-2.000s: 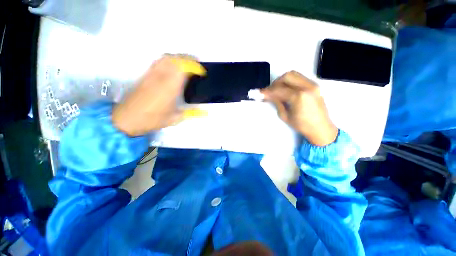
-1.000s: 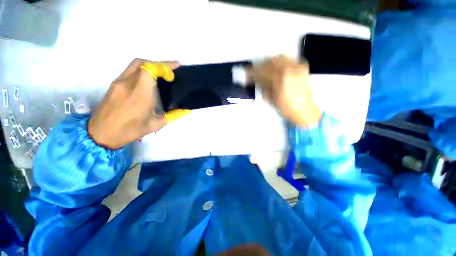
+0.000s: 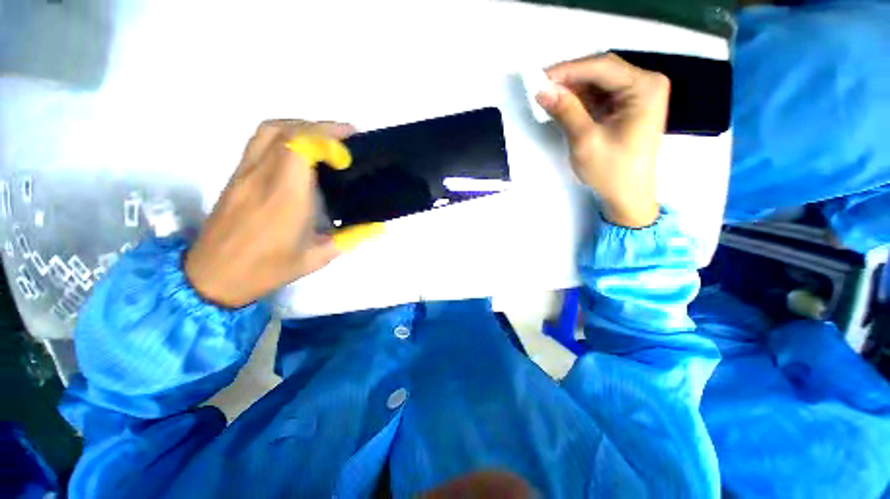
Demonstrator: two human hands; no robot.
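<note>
A black glossy phone screen assembly (image 3: 420, 168) is tilted over the white board, with bright reflections near its lower right edge. My left hand (image 3: 263, 210), with yellow finger cots on thumb and finger, grips its left end. My right hand (image 3: 615, 127) is to the right of the screen, clear of it, and pinches a small white wiping cloth (image 3: 537, 95) between thumb and fingertips. A second black phone (image 3: 701, 93) lies at the board's right end, partly hidden behind my right hand.
The white board (image 3: 390, 58) has many small labels (image 3: 59, 273) stuck at its left end. A grey translucent sheet or tray (image 3: 54, 39) is at the far left corner. A person in a blue smock (image 3: 810, 117) sits close at the right.
My right hand has moved right, off the screen, with the cloth. The screen in my left hand is now angled, its right end farther up the view.
</note>
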